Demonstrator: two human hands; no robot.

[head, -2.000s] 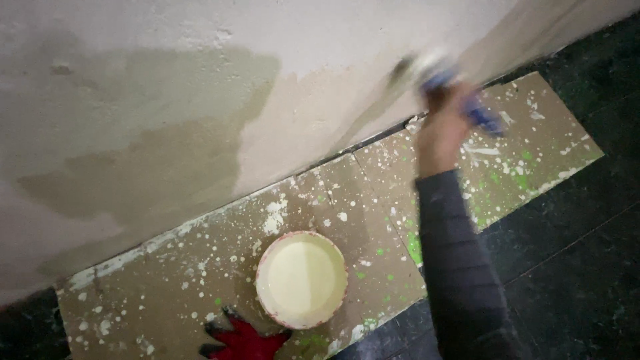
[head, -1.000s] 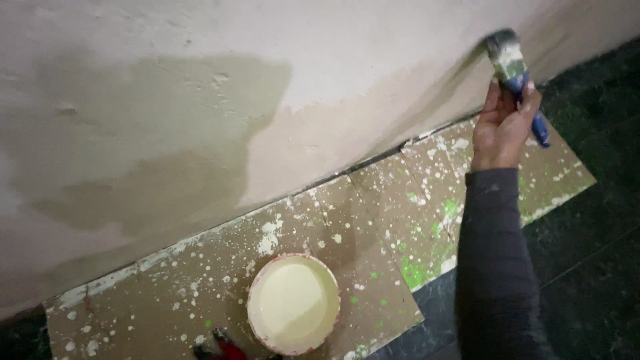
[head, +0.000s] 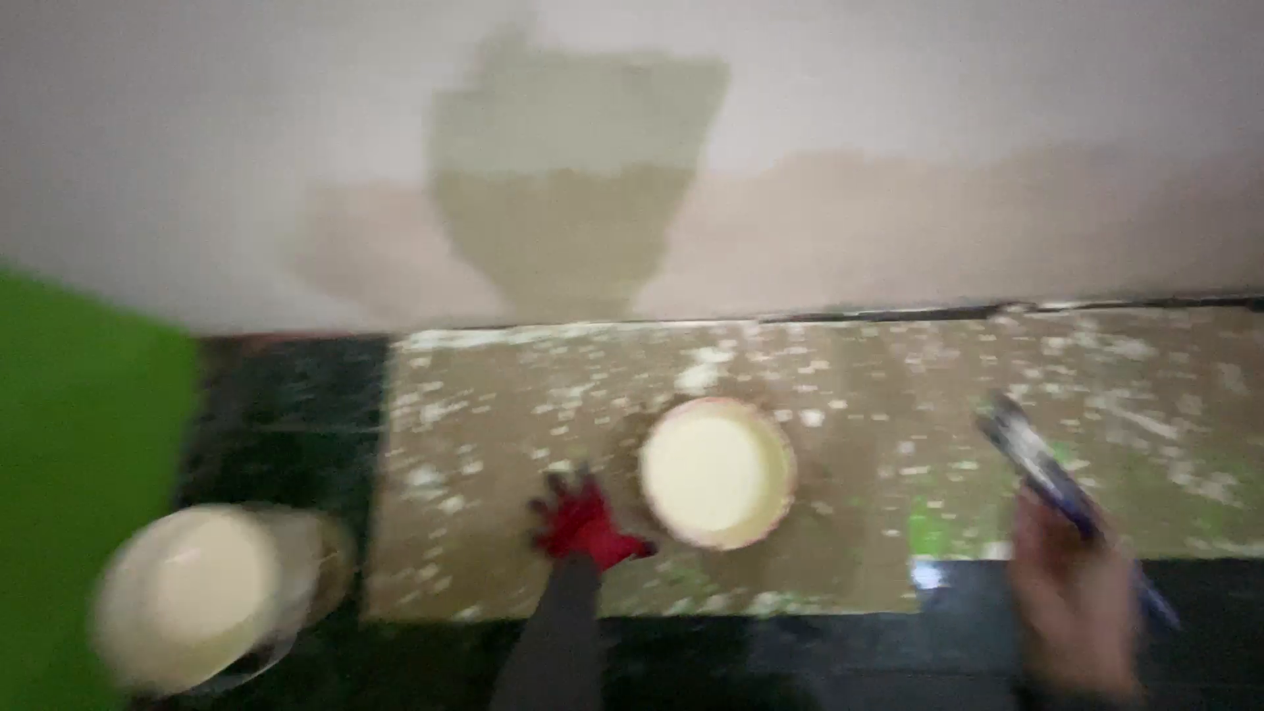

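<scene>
My right hand (head: 1071, 583), bare and blurred, holds a paintbrush (head: 1047, 474) with a blue handle, its bristles pointing up and left over the cardboard. A round tub of cream-coloured paint (head: 716, 474) stands on the paint-spattered cardboard (head: 494, 395), left of the brush. My left hand (head: 588, 528) wears a red glove with dark fingertips. It is just left of the tub with its fingers spread, apparently empty. Whether it rests on the cardboard cannot be told.
Behind the cardboard rises a pale wall (head: 889, 99) with a darker greenish patch (head: 573, 178). At the lower left a second pale container (head: 197, 592), blurred, stands on the dark tiled floor (head: 296, 415) beside a green surface (head: 79, 474).
My right hand has brought the brush away from the base of the wall, back over the cardboard's near side. The view has swung left, showing more of my gloved left hand.
</scene>
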